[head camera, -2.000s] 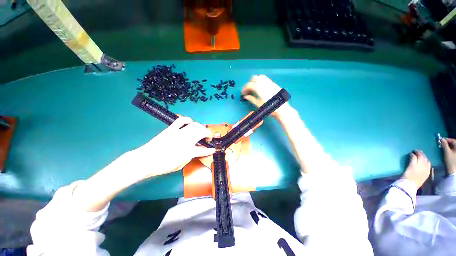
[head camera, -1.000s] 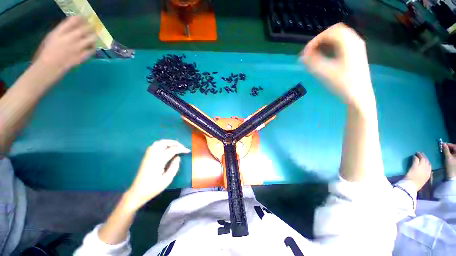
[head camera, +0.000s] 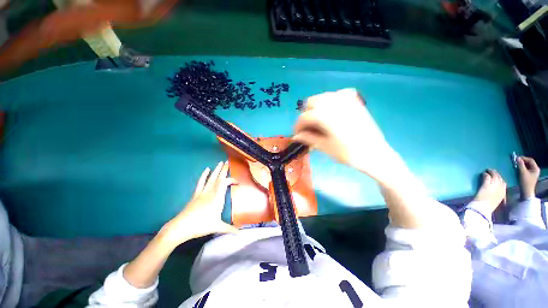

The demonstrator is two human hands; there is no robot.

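The black three-arm assembly [head camera: 289,219] sits on the orange fixture [head camera: 246,201], one arm pointing towards my body and two pointing away. My right hand [head camera: 336,126] is blurred and lies over the far right arm, hiding most of it. Its fingertips are near the arm just right of the centre joint; whether they hold anything cannot be told. My left hand [head camera: 207,201] is at the fixture's left edge, empty, with fingers spread and thumb apart. The loose pile of small black fittings [head camera: 201,83] lies beyond the far left arm, with a scatter to its right.
A black parts tray [head camera: 330,36] lies on the dark green strip at the back. A tape-wrapped post [head camera: 103,42] stands at upper left. A blurred orange shape [head camera: 78,27] crosses the upper left corner. Another person's hands [head camera: 493,187] are at the right bench edge.
My right hand has come down from the upper right onto the far right arm. My left hand has opened beside the fixture. The other person's arm at left and the orange fixture at the back are gone.
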